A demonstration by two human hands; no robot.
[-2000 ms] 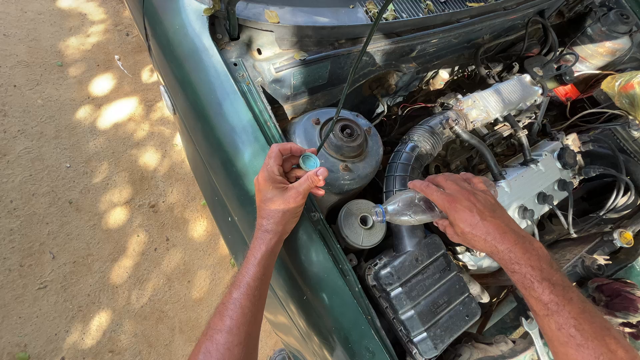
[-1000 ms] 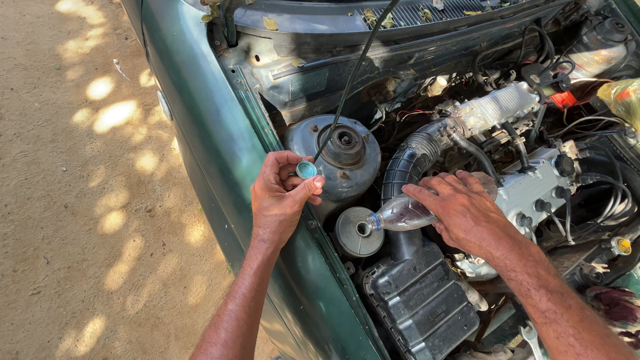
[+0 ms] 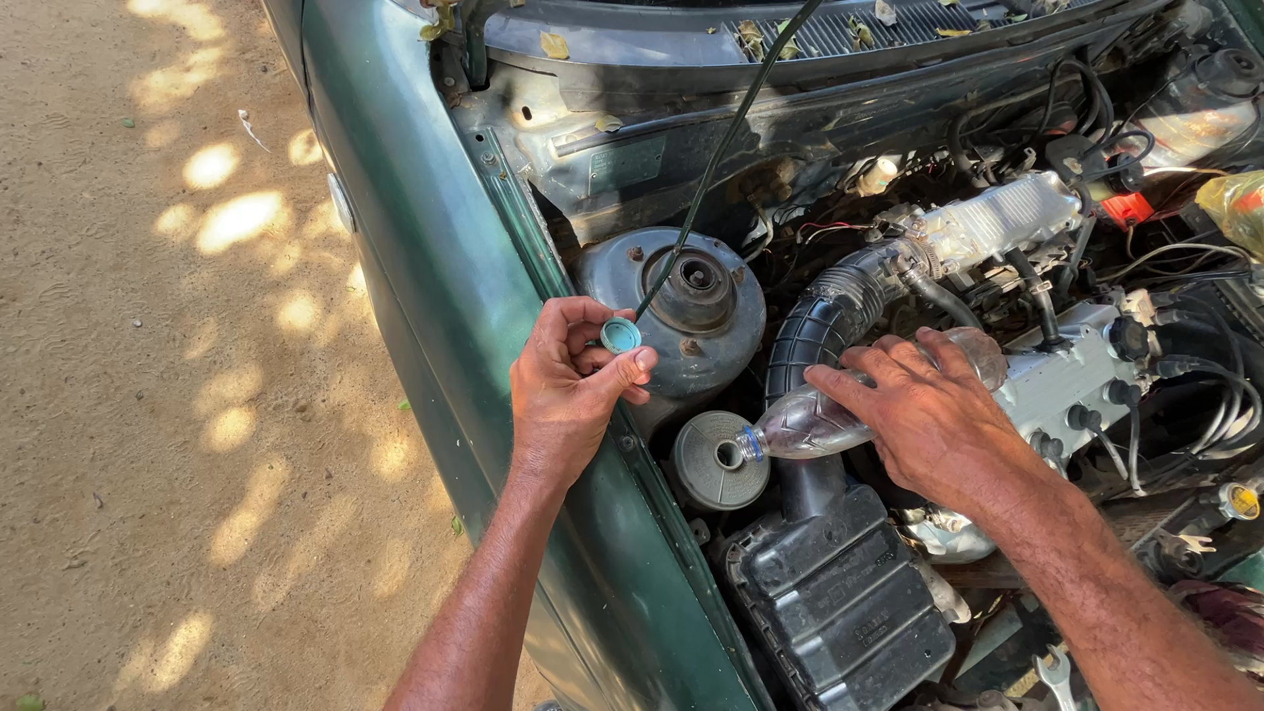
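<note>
Between the thumb and fingers of my left hand [image 3: 578, 380] is a small round cap [image 3: 620, 336], its pale blue inside facing up, above the green fender's inner edge. My right hand [image 3: 918, 415] grips a clear plastic bottle [image 3: 815, 423] from above. The bottle lies nearly level, its mouth at the center opening of a round grey reservoir [image 3: 709, 484] beside the strut tower. Whether liquid flows from it cannot be told.
The strut tower [image 3: 726, 341] and a thin dark rod [image 3: 731, 128] rise behind the reservoir. Nearby are a ribbed intake hose [image 3: 815, 331], a black plastic housing [image 3: 849, 602], the engine cover [image 3: 1071, 370] and an open-end wrench [image 3: 1057, 681]. A green fender [image 3: 425, 286] borders sandy ground.
</note>
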